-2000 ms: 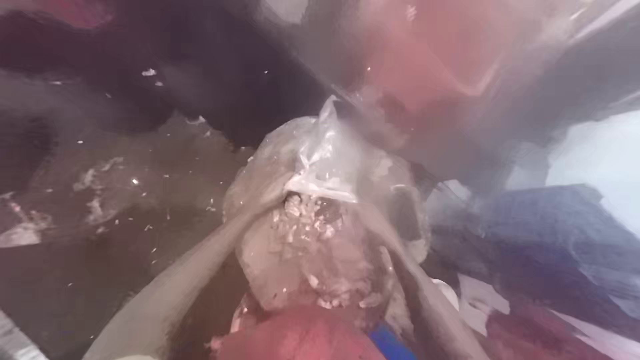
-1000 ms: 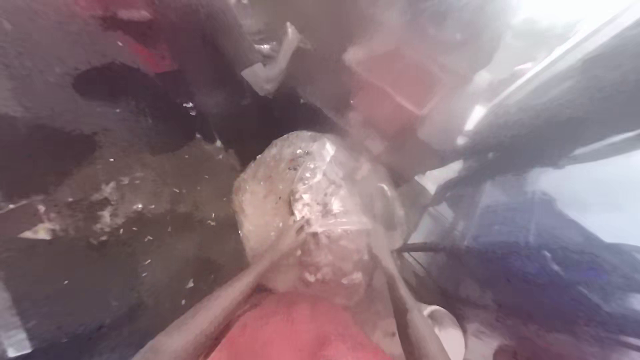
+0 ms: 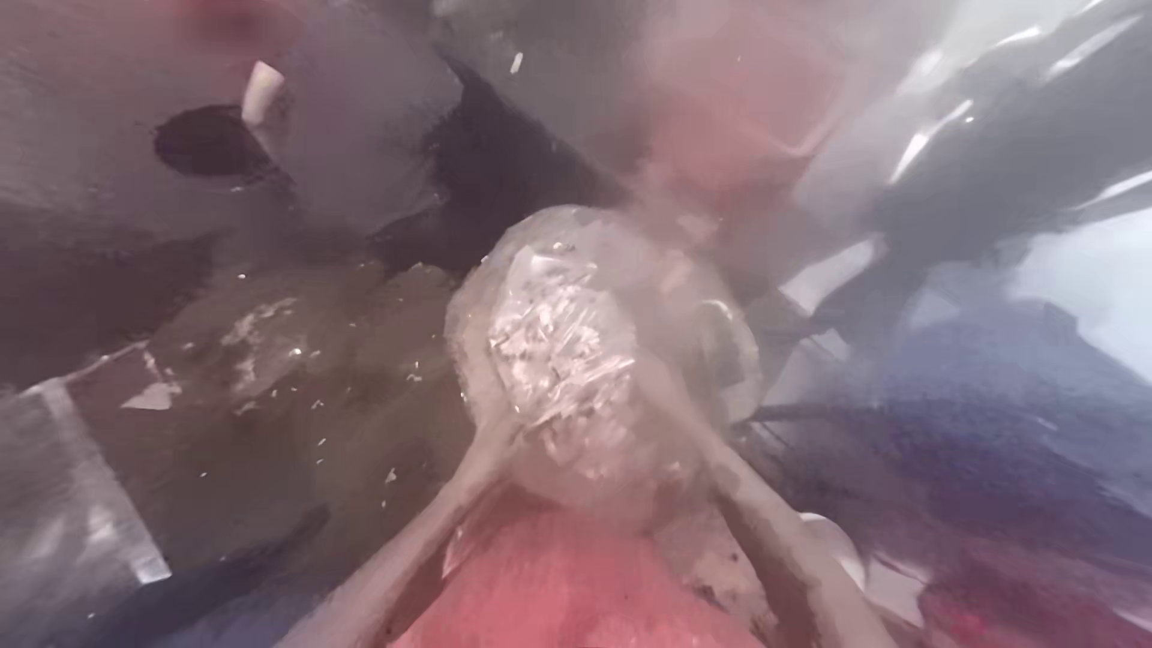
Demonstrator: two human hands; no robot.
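A round, pale container [image 3: 468, 333], blurred and perhaps a basin, lies in front of my body. In it is a heap of light, shiny shreds or small pieces [image 3: 562, 346] whose material I cannot tell. My left hand [image 3: 504, 423] is at the heap's left lower edge. My right hand [image 3: 652, 378] is at its right side. Both hands are too blurred to show their fingers or whether they grip anything.
Small pale scraps [image 3: 261, 342] are scattered over the brown ground on the left. A grey slab or panel with a light edge [image 3: 103, 477] lies at the lower left. A white rounded object [image 3: 832, 544] is beside my right forearm. Blue material [image 3: 972, 405] spreads on the right.
Two seconds ago clear film or a bag peak stood up between my hands; now the shiny heap shows there. My hands have moved slightly. The view has shifted somewhat.
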